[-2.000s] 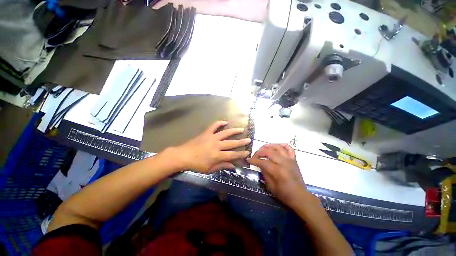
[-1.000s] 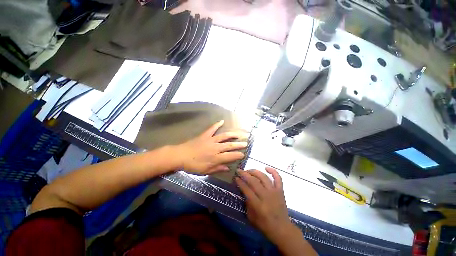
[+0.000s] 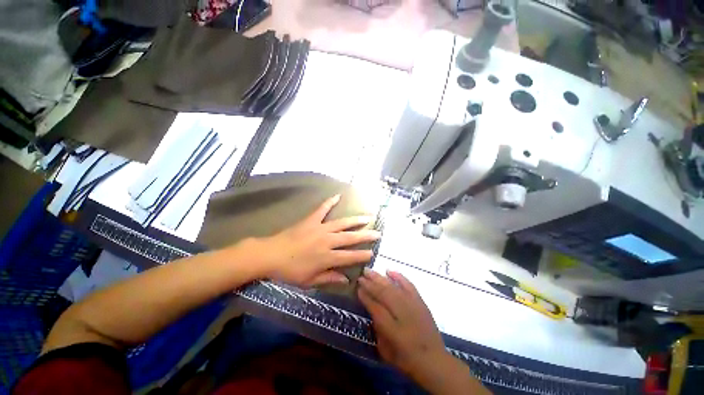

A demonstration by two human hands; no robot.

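Observation:
A brown-grey fabric panel [image 3: 270, 204] lies flat on the white table, its right edge at the presser foot [image 3: 401, 191] of the sewing machine [image 3: 494, 146]. A dark strip [image 3: 376, 248] runs along that edge. My left hand [image 3: 324, 245] lies flat on the panel, fingers spread, pressing it down. My right hand [image 3: 397, 308] is at the near end of the strip, its fingertips on the panel's lower right corner. Glare hides the needle area.
A panel stack [image 3: 224, 69] and white-backed strips [image 3: 174, 177] lie at upper left. Yellow-handled thread snips [image 3: 540, 301] lie right of my right hand. A ruler [image 3: 309, 308] marks the table's front edge. A blue crate [image 3: 31, 270] stands at left.
The view has shifted and tilted. My right hand has drawn its fingers from near the strip's side to its near end. My left hand stays on the panel, which remains at the presser foot.

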